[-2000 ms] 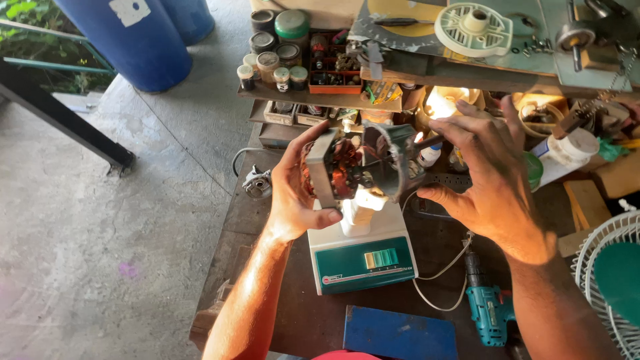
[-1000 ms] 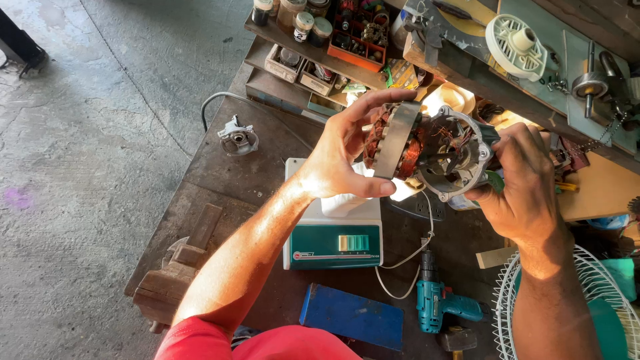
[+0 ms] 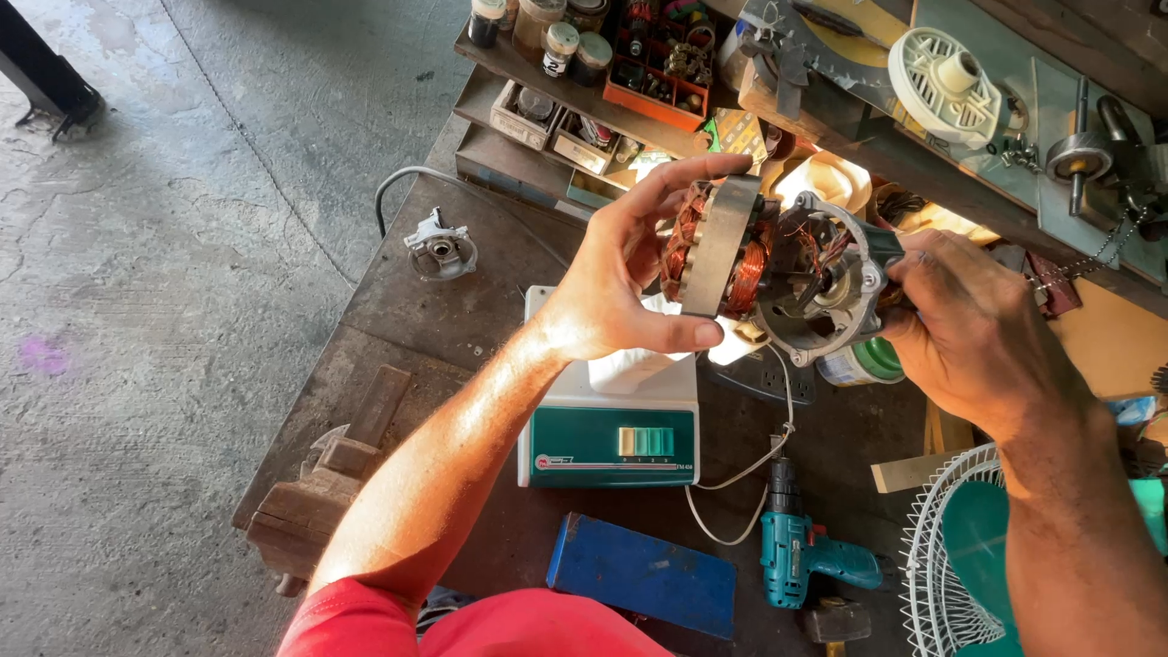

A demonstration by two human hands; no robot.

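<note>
My left hand (image 3: 630,265) grips the steel core of a motor stator with copper windings (image 3: 721,246), fingers on top and thumb below. My right hand (image 3: 958,319) holds a cast metal motor housing (image 3: 862,274) by its far side. The housing's open ring faces the stator, with wires bunched inside it. Both parts are held up close together above a white and green fan base with speed buttons (image 3: 611,447). Another metal motor end cover (image 3: 441,246) lies on the workbench at the left.
A bench vise (image 3: 319,502) sits at the bench's left edge. Near me are a blue metal box (image 3: 641,575), a teal cordless drill (image 3: 803,547) and a fan guard (image 3: 949,547). Behind stand jars (image 3: 559,46), an orange parts tray (image 3: 657,100) and a shelf holding a white plastic fan part (image 3: 944,87).
The stator and housing, close together and blurred two seconds ago, now show side by side with the windings and inner wires visible. Both hands kept their hold. The view has shifted.
</note>
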